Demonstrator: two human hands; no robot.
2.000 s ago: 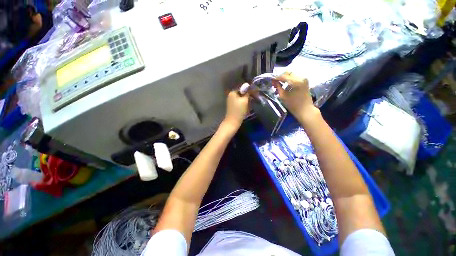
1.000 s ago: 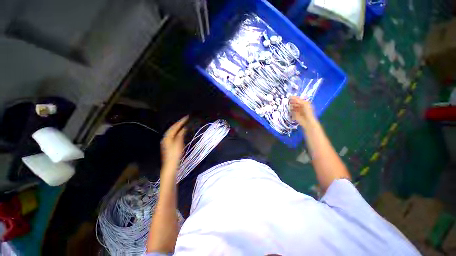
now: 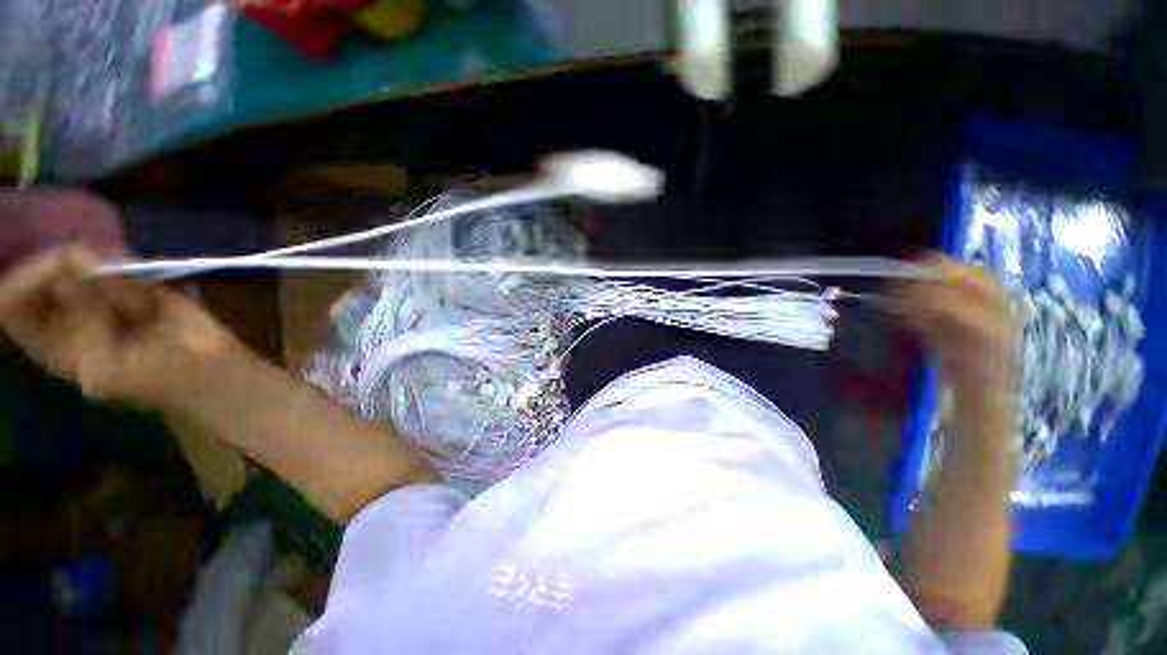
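Observation:
A white cable point(image 3: 448, 265) is stretched level between my two hands, across the front of my body. Its loose end with a white connector point(image 3: 602, 175) swings above it, blurred. My left hand point(image 3: 109, 320) is closed on the cable at the far left, and my right hand point(image 3: 953, 307) is closed on it at the right, in front of the blue tray's edge. Both hands are blurred by motion. Below the cable lie the loose cable pile point(image 3: 448, 371) and a combed cable hank point(image 3: 730, 311) reaching right from it.
The two white winding posts point(image 3: 804, 49) show at the top edge. The blue finished-bundle tray point(image 3: 1088, 531) with white bundles is at the right. A green bench point(image 3: 422, 79) with a red and yellow item is at the upper left. A cardboard box point(image 3: 307, 243) stands behind the pile.
My right hand has left the tray's bundles and my left hand has moved from the hank out to the far left. A single cable is now stretched between them. The view has turned left.

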